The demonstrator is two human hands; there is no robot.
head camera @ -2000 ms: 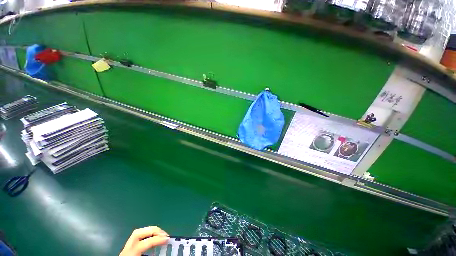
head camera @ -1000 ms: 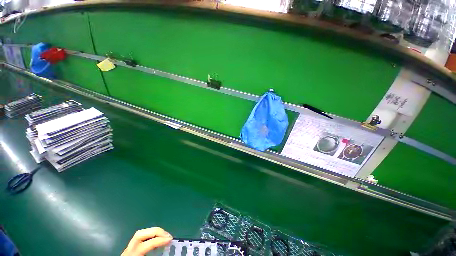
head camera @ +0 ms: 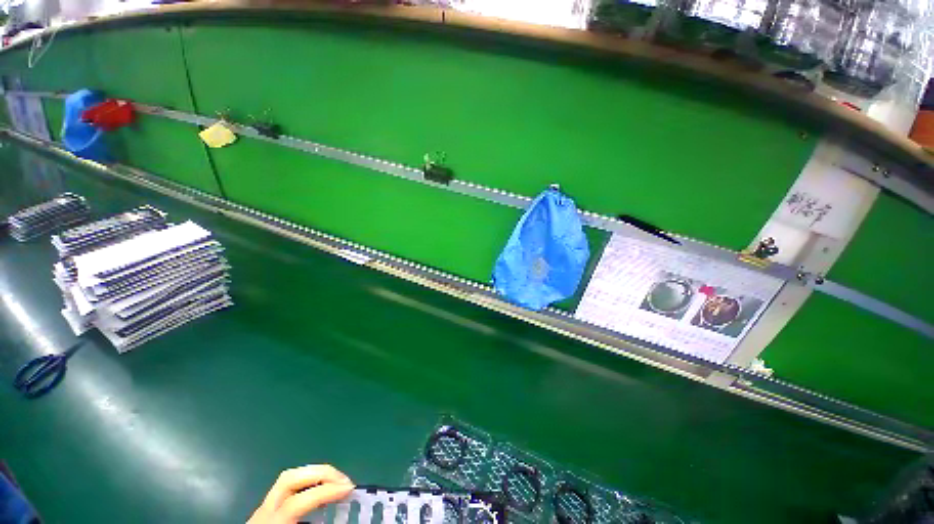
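Observation:
My left hand (head camera: 303, 493) is at the bottom edge, cut off by it, with fingers and thumb closed on the left end of a white slotted sheet (head camera: 394, 507) with a dark edge. The sheet's lower part is out of the picture. A clear blister tray (head camera: 492, 456) lies flat behind and to the right of the sheet, with black rings (head camera: 447, 448) in its pockets. My right hand is not in view.
Piles of white slotted sheets (head camera: 149, 276) stand at the left, with dark scissors (head camera: 41, 376) in front. A blue bag (head camera: 541, 251) and an instruction sheet (head camera: 676, 297) hang on the green backboard (head camera: 338, 92). Stacked clear trays (head camera: 850, 46) fill the upper right shelf.
The whole view has shifted slightly since the earliest frame. My left hand keeps its hold on the slotted sheet, and nothing else has visibly moved.

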